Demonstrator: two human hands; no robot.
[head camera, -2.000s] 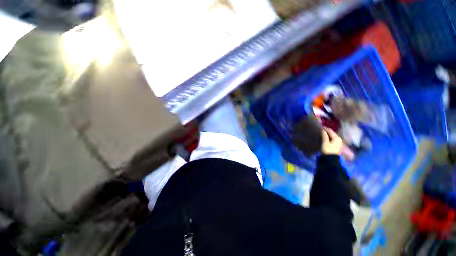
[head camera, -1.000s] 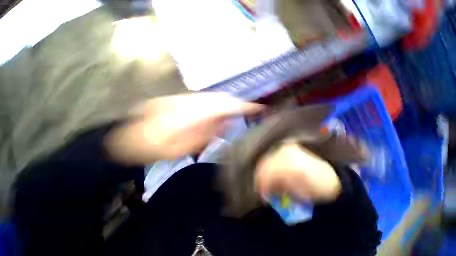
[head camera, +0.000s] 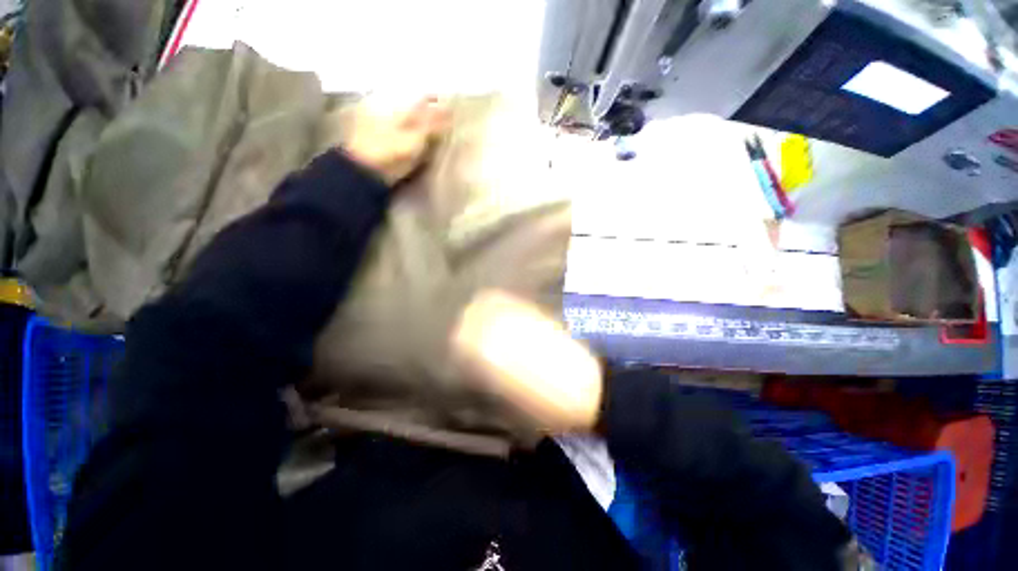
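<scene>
The olive-brown garment panel (head camera: 480, 257) lies on the white machine table left of the needle and hangs over the front edge to my lap. My left hand (head camera: 391, 136) is on its upper part; whether the fingers pinch the cloth does not show clearly. My right hand (head camera: 530, 359) is blurred, over the lower right part of the panel near the table's front edge, and its fingers cannot be made out. The presser foot and needle area (head camera: 578, 128) is just right of the panel's upper end, under bright glare.
More olive cloth (head camera: 167, 167) lies at left. The machine head (head camera: 714, 67) is at top right. A cardboard box (head camera: 910, 268), pens (head camera: 770, 178) and a yellow item (head camera: 795, 163) are at right. An edge ruler (head camera: 714, 329) runs along the front. Blue baskets (head camera: 893, 468) stand below on both sides.
The view has turned from the basket at right to the sewing machine. My left hand has moved up onto the panel. My right hand has gone from the basket to the cloth in front.
</scene>
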